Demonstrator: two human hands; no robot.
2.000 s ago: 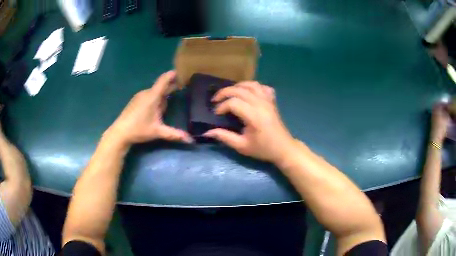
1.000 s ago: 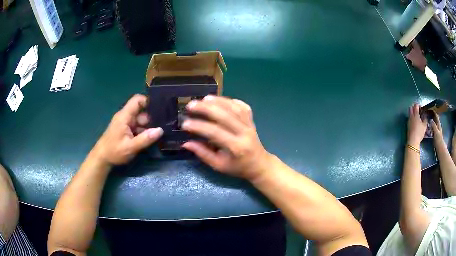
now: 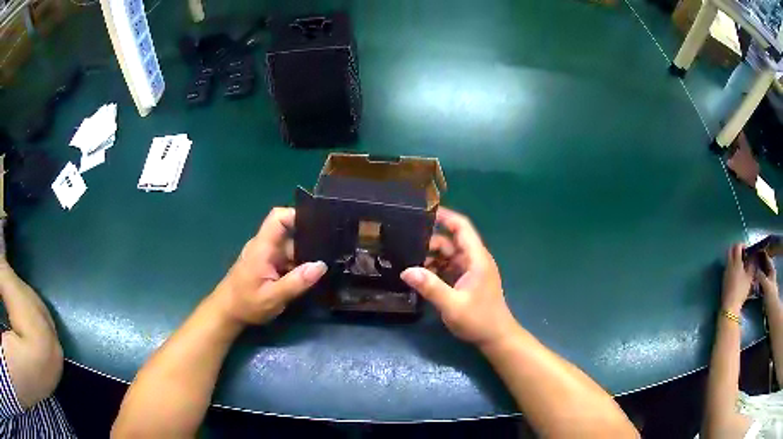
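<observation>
A retail box [image 3: 378, 313] stands before me, its lid raised at the far side with brown inside. A flat black foam insert [image 3: 330, 230] is tilted up over the box, its cut-out facing me. Brown and shiny clear plastic [image 3: 367, 263] show at the cut-out. My left hand [image 3: 273, 273] grips the insert's left edge, thumb on the near face. My right hand [image 3: 464, 279] grips its right edge the same way. The fingers behind are partly hidden, as is most of the box's inside.
A tall black stack of inserts [image 3: 314, 86] stands beyond the box. Small black devices [image 3: 221, 69], a white label panel [image 3: 133, 53], leaflets [image 3: 166, 163] and loose papers [image 3: 93, 135] lie at the left. Other workers' arms show at both sides, and metal legs [image 3: 745, 107] stand at far right.
My right hand has moved from the insert's cut-out to its right edge, so both hands now hold it. The insert, flatter two seconds ago, is tilted up. The camera view has shifted.
</observation>
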